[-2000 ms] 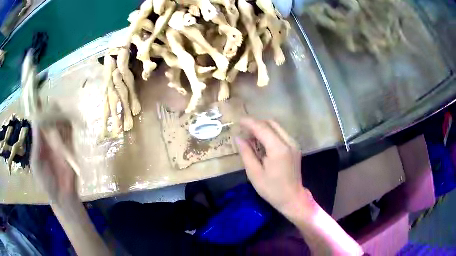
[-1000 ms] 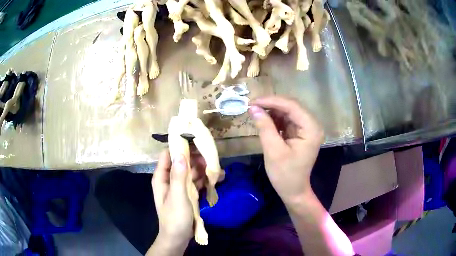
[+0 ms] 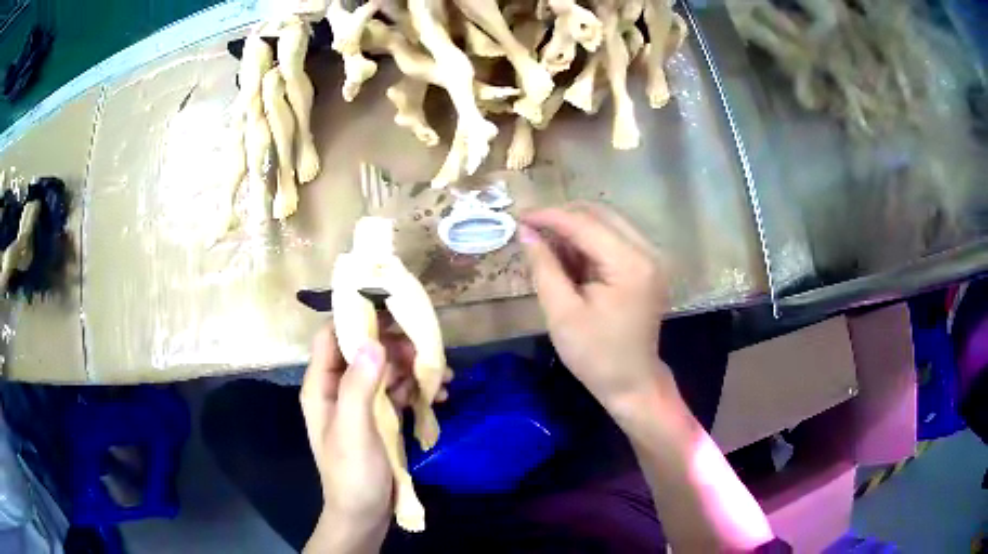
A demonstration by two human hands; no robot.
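Note:
My left hand [image 3: 358, 438] holds beige figure legs [image 3: 417, 314] by one thigh over the bench's front edge, pale waist block up, feet hanging down. A dark flat piece [image 3: 316, 300] sticks out beside and between the thighs. My right hand [image 3: 607, 292] has thumb and forefinger pinched at the right rim of a small white oval glue dish [image 3: 478, 232]. No stick shows clearly at its fingertips; whether it grips one cannot be told. The dish sits on a spotted cardboard pad [image 3: 488, 278].
A pile of beige legs [image 3: 433, 65] lies behind the dish, with separate legs [image 3: 284, 119] left of it. Legs with black pieces [image 3: 38, 238] lie far left. A clear sheet [image 3: 856, 184] covers the right side. An open carton [image 3: 785, 379] and a blue stool [image 3: 125, 454] stand below.
My left hand has come from the far left to the front centre with a pair of legs. My right hand moved to the dish; the thin pale stick seen across it no longer shows clearly.

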